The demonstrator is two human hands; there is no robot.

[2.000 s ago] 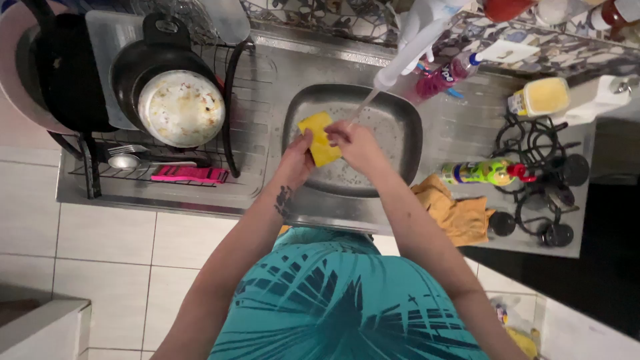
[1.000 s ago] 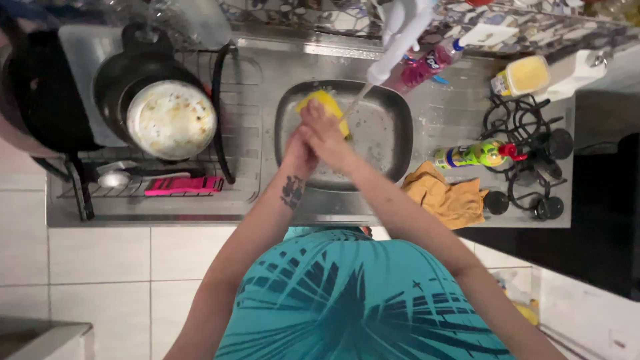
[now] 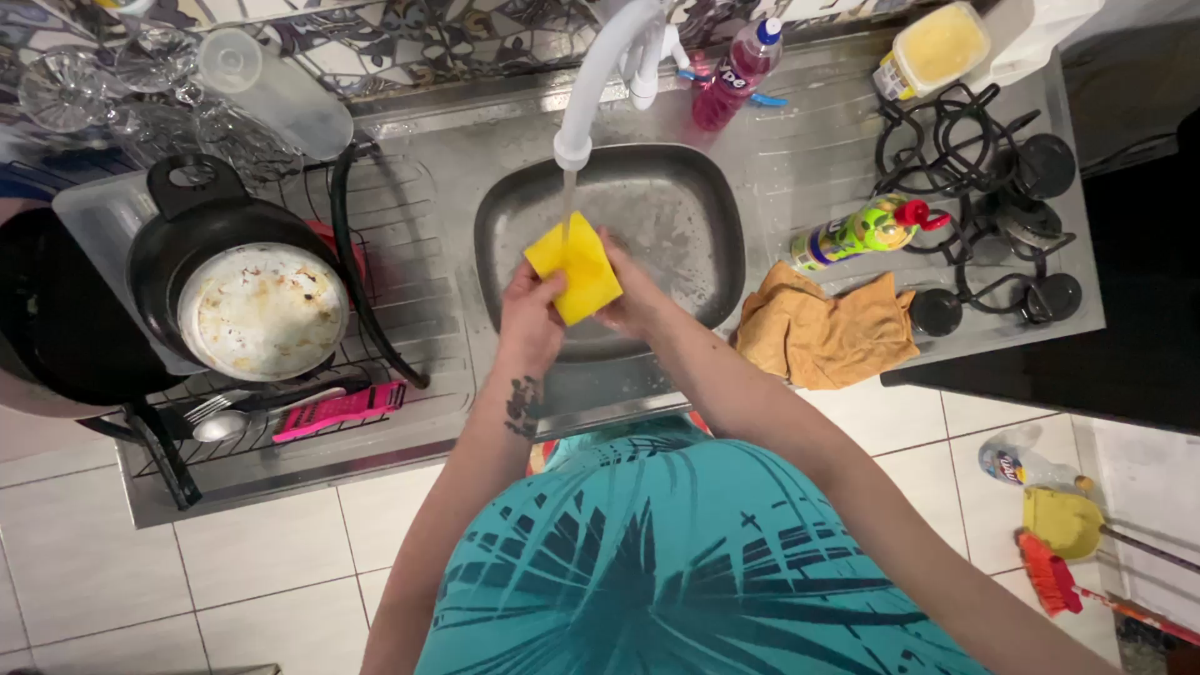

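A yellow sponge cloth (image 3: 586, 272) is spread between my hands, under water running from the white faucet (image 3: 583, 103). My left hand (image 3: 532, 314) grips its lower left side, thumb on top. At its right edge is my right hand (image 3: 633, 286), closed on it with the fingers partly hidden behind. Both hands are over a dark rectangular pan (image 3: 694, 234), which lies in the sink area with water drops on its bottom. Right of the pan, a crumpled orange cloth (image 3: 825, 328) rests at the counter's front edge.
On the left, a dish rack (image 3: 422, 380) holds pans (image 3: 262, 309), glasses, cutlery and a pink grater. A pink soap bottle (image 3: 736, 75) stands behind the pan. To the right are a green bottle (image 3: 858, 232), black stove grates (image 3: 947, 150), burner caps and a yellow tub (image 3: 937, 47).
My hands were pressed together over the yellow cloth a second ago; now they are apart and hold it out flat under the water stream.
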